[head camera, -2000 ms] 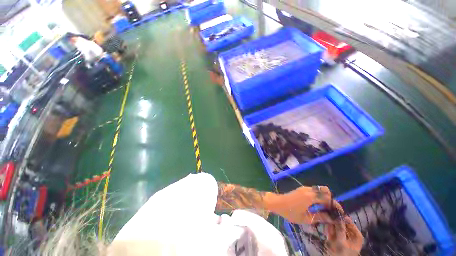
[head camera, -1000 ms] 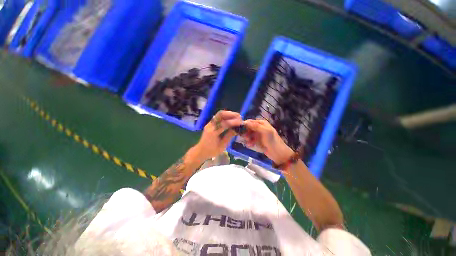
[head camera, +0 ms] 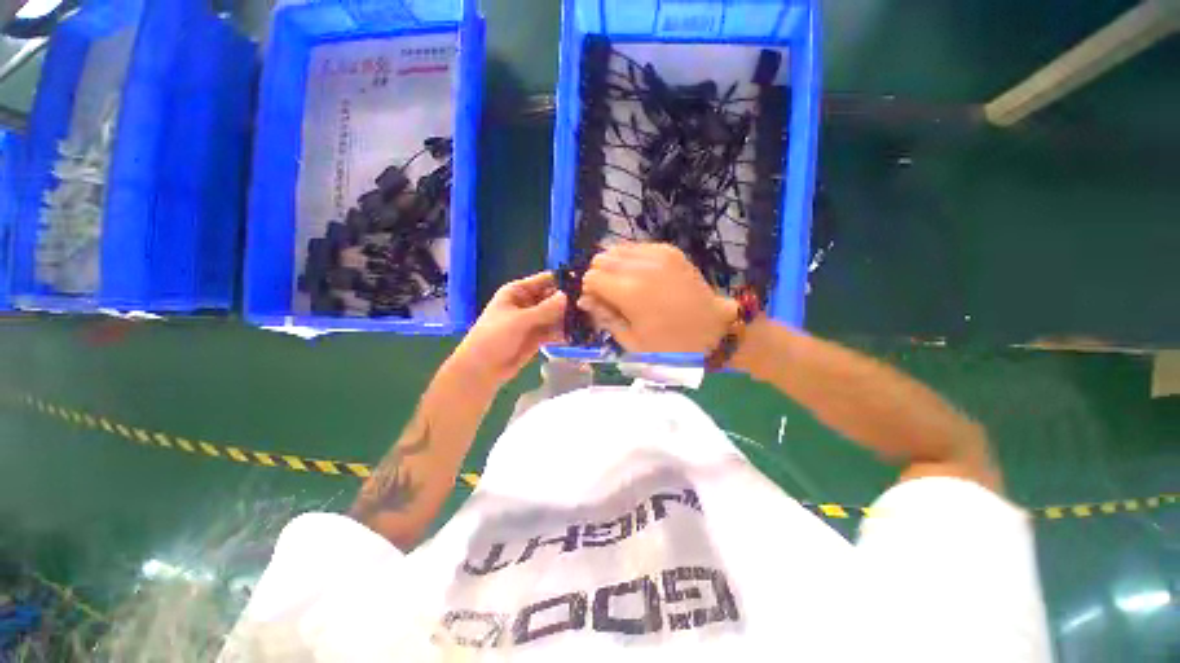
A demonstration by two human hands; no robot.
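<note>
The main blue tote [head camera: 811, 143] is in front of me, with black adapters [head camera: 766, 168] in rows along both long sides and black cords [head camera: 686, 162] tangled between them. My left hand [head camera: 518, 324] is at the tote's near left corner, its fingers pinching a small black adapter [head camera: 567, 288]. My right hand [head camera: 654, 292] is over the near end of the tote, fingers bent down beside the same black piece; what its fingertips hold is hidden.
A second blue tote [head camera: 472, 156] to the left holds a loose pile of black units on a printed white liner [head camera: 339, 117]. Stacked blue totes [head camera: 194, 168] with pale parts [head camera: 80, 194] stand farther left. A white label [head camera: 666, 374] hangs at the main tote's near edge.
The view has turned, so the totes now stand upright in front of me. My hands have moved from above the near edge down to the main tote's near left corner.
</note>
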